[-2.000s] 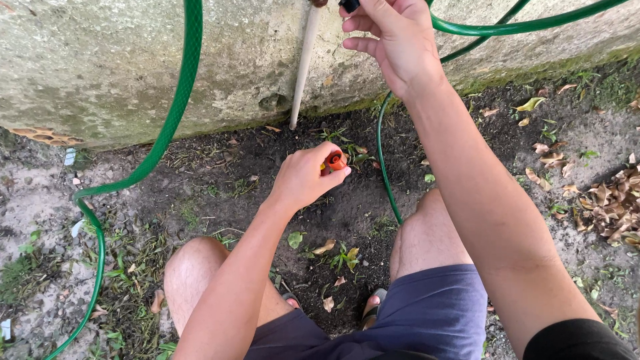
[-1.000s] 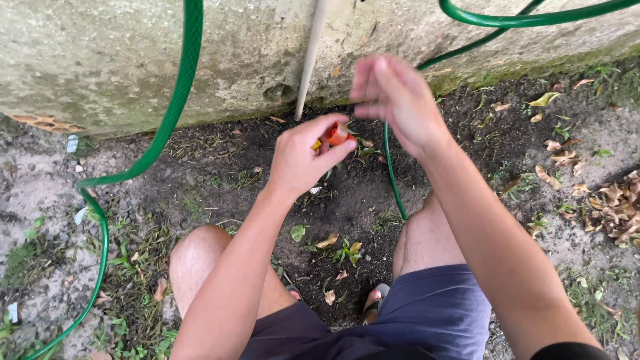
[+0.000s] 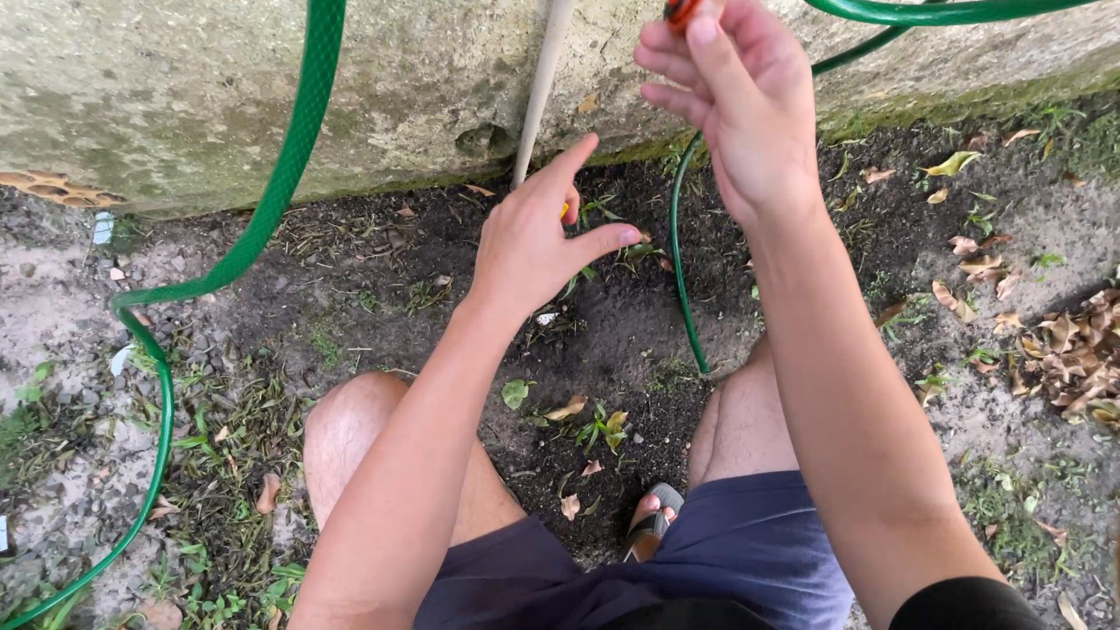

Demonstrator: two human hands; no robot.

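Observation:
At the top edge, my right hand [image 3: 744,96] pinches a small orange plastic fitting [image 3: 687,12] with a dark opening, partly cut off by the frame. My left hand [image 3: 538,227] is at the middle, beside the foot of a pale pipe [image 3: 544,83]; its thumb and index finger are spread. A small yellow thing [image 3: 565,211] shows against its curled fingers, mostly hidden. A green garden hose [image 3: 280,188] hangs at the left, and a thinner green hose [image 3: 681,254] runs down to the soil between my hands and my knee.
A stained concrete wall [image 3: 402,96] crosses the top, with the pipe against it. Dark soil with weeds and fallen leaves lies at its base. A heap of dry leaves [image 3: 1076,350] is at the right. More green hose [image 3: 962,12] loops at the upper right.
The orange fitting was in my left hand and is now in my right hand, which has moved up towards the top edge. My left thumb and index finger have spread apart.

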